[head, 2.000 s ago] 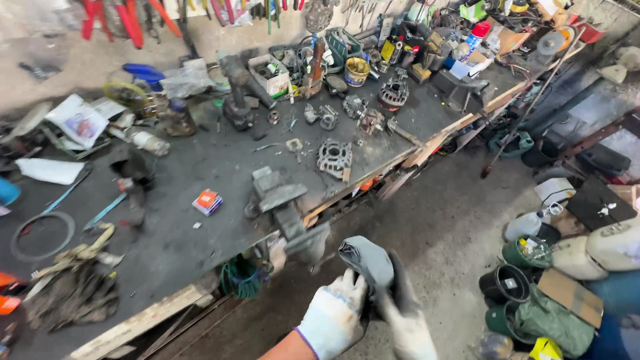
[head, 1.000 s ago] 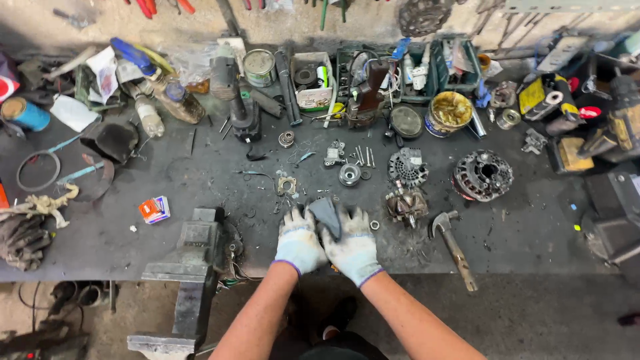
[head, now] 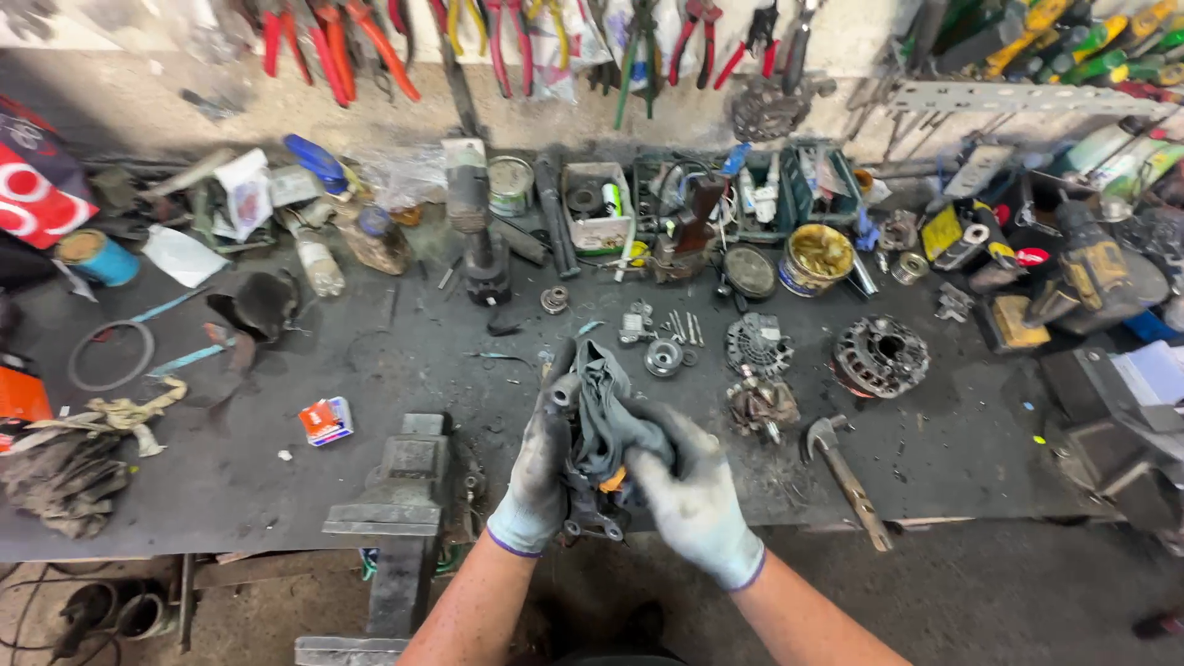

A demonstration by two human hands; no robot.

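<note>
Both hands wear pale gloves with dark, soiled palms and fingers. My left hand [head: 539,467] grips a metal housing [head: 592,518] with lugs at its lower end, near the bench's front edge. My right hand [head: 689,486] holds a bunched grey-green cloth [head: 603,407] against the top of that part. A bit of orange shows beneath the cloth. Just beyond the hands lie a pulley-like metal ring [head: 663,357], a small metal bracket [head: 636,324] and several bolts. To their right are an alternator end housing [head: 758,344], a rotor [head: 764,407] and a stator housing [head: 881,356].
A bench vise [head: 407,476] is mounted left of my hands. A claw hammer [head: 846,481] lies at the right front edge. An impact wrench [head: 476,222] stands behind, beside a tub of grease [head: 816,259]. Pliers [head: 509,46] hang on the wall. A small orange-and-white box [head: 326,422] lies left.
The metal housing is now in my left hand; one second ago my hands were together around the grey cloth only. The view has swung from the bench's side to face it.
</note>
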